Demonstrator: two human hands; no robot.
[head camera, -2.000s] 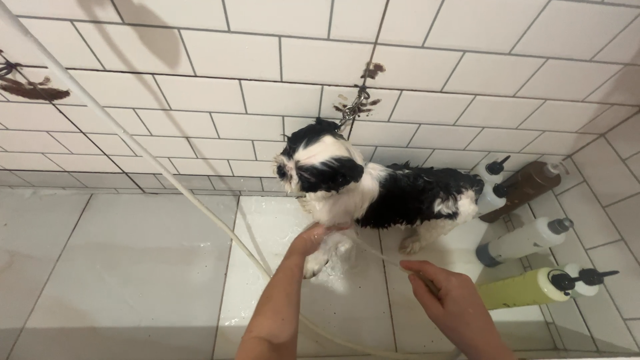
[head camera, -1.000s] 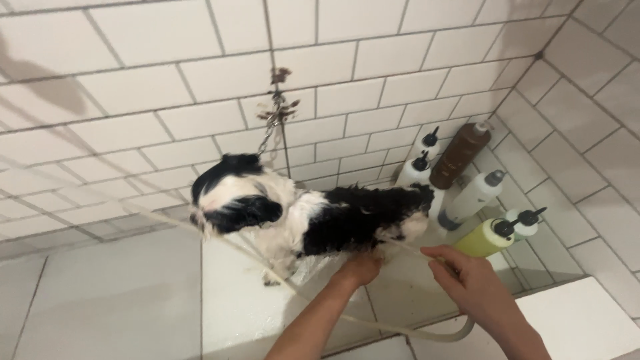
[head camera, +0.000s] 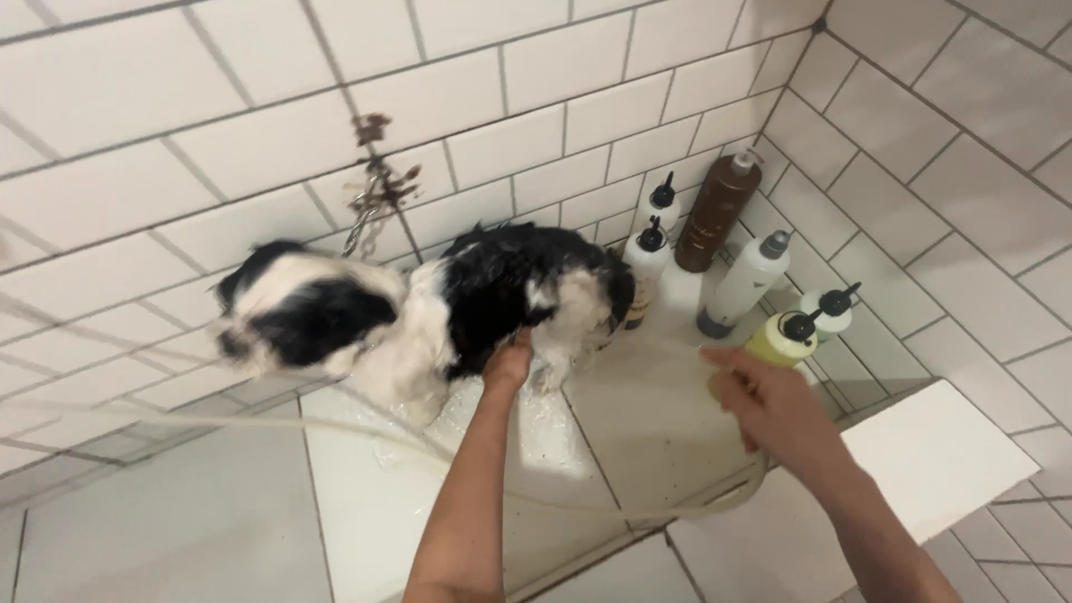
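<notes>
A wet black-and-white dog (head camera: 528, 276) stands on the white tiled floor of a wash basin, its blurred head toward the left. My left hand (head camera: 509, 362) touches the underside of its belly, with the fingertips hidden by fur. To the right of the dog, my right hand (head camera: 754, 394) is closed around the end of a thin pale hose (head camera: 636, 509). The hose loops below that hand and runs left past the dog's front. Water glistens on the floor under the dog.
A metal chain (head camera: 362, 219) hangs from a rusty wall fixture (head camera: 381, 180) behind the dog. In the right corner stand a brown pump bottle (head camera: 718, 213), a clear bottle (head camera: 748, 280), a yellow bottle (head camera: 780, 342) and several white bottles. A white tiled ledge (head camera: 938, 461) borders the right side.
My left hand has moved from the dog's chest back to its belly. My right hand with the hose has moved right, nearer the yellow bottle. The view has shifted to the right.
</notes>
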